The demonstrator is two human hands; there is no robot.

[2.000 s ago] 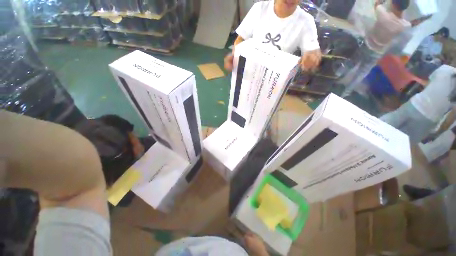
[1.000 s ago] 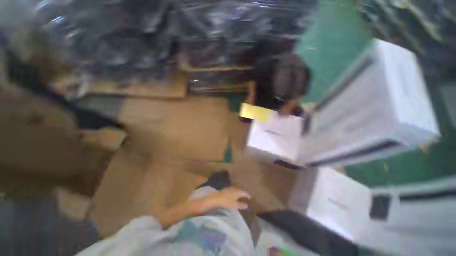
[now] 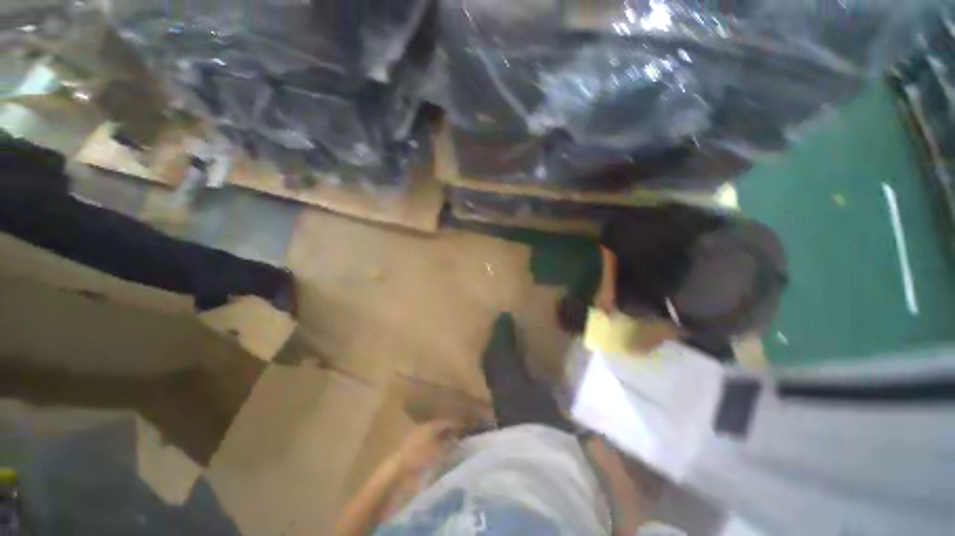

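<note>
A white L-shaped retail box [image 3: 654, 403] lies nearest on the right, blurred, with its long part running to the right edge. Pale-yellow sheets [image 3: 613, 333] show at its far end. My left hand [image 3: 427, 445] is low in the middle, beside my light clothing, away from the box; its fingers are blurred. My right hand [image 3: 616, 471] is low beside the box's near side, partly hidden and blurred; whether it touches the box is unclear.
A crouching person in a dark cap [image 3: 733, 277] is just beyond the box. Film-wrapped pallet loads [image 3: 628, 89] line the back. Flattened cardboard [image 3: 387, 288] covers the floor. Another person's dark-trousered leg [image 3: 147, 246] and a brown carton [image 3: 115, 325] are at left. Green floor [image 3: 838, 230] shows at right.
The view has swung left and down from the three white boxes and the green tray, which is now out of view. My left hand has come into view and moved lower.
</note>
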